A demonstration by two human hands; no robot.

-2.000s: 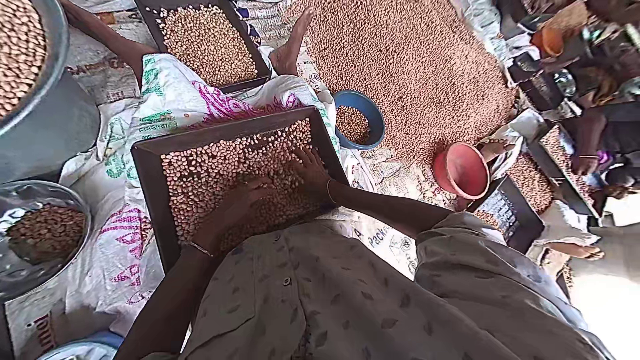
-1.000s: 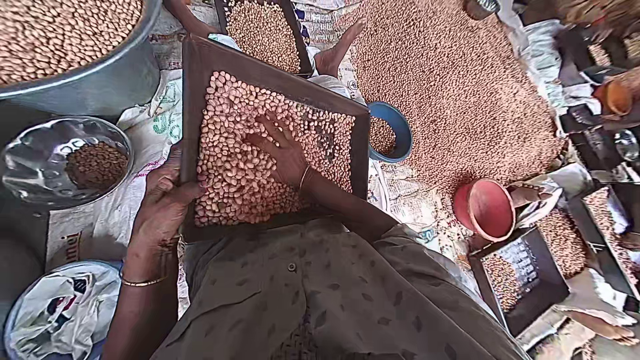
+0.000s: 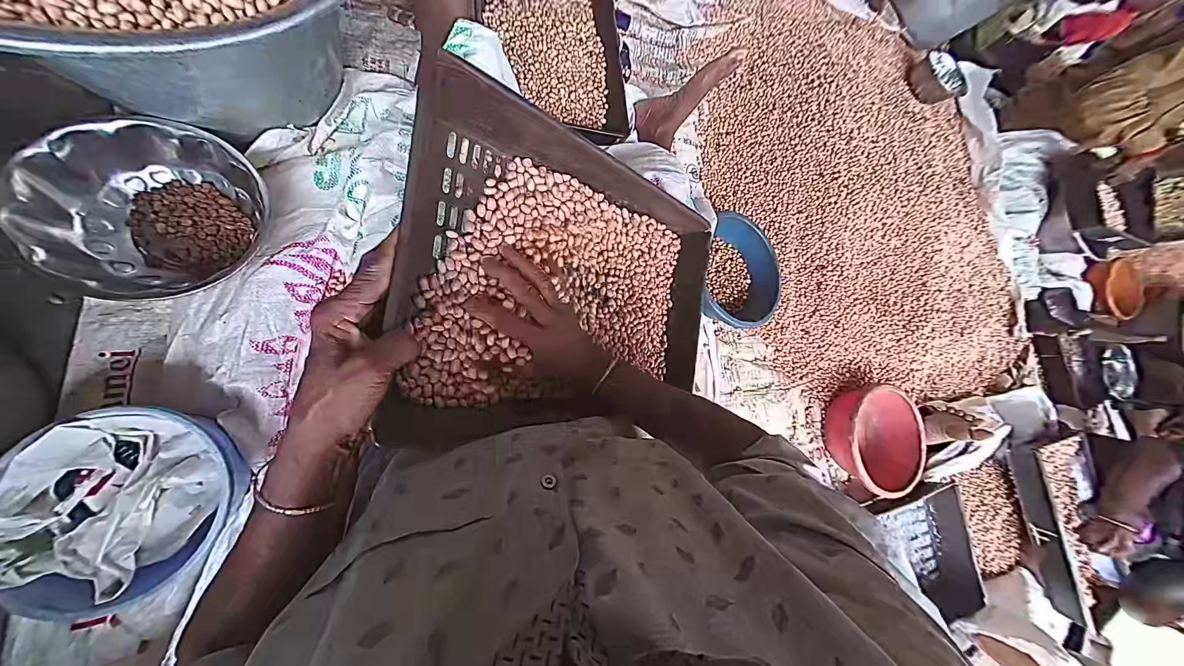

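Observation:
My left hand [image 3: 347,356] grips the near left side of a dark slotted sorting tray [image 3: 430,148], its thumb over the rim and its fingers underneath. The tray tilts on my lap and holds a layer of shelled nuts [image 3: 592,240], which look like peanuts. Bare slots show at the tray's left end. My right hand [image 3: 546,333] lies on the nuts with its fingers spread, the palm down. Whether nuts are held under the palm is hidden. A blue bowl [image 3: 754,268] with some nuts stands just beyond the tray's right end.
A big metal tub [image 3: 268,79] of nuts, a shiny metal bowl [image 3: 69,176] and a blue basin [image 3: 231,462] with plastic bags are at left. Ahead lie another tray [image 3: 613,65] and a wide nut heap [image 3: 851,185]. At right are a red bucket [image 3: 844,430] and co-workers with trays.
My left hand, over the nuts two seconds ago, now grips the tray's left side. The tray has tilted, and the nuts have shifted away from its far left part, baring slots. My right hand stays on the nuts.

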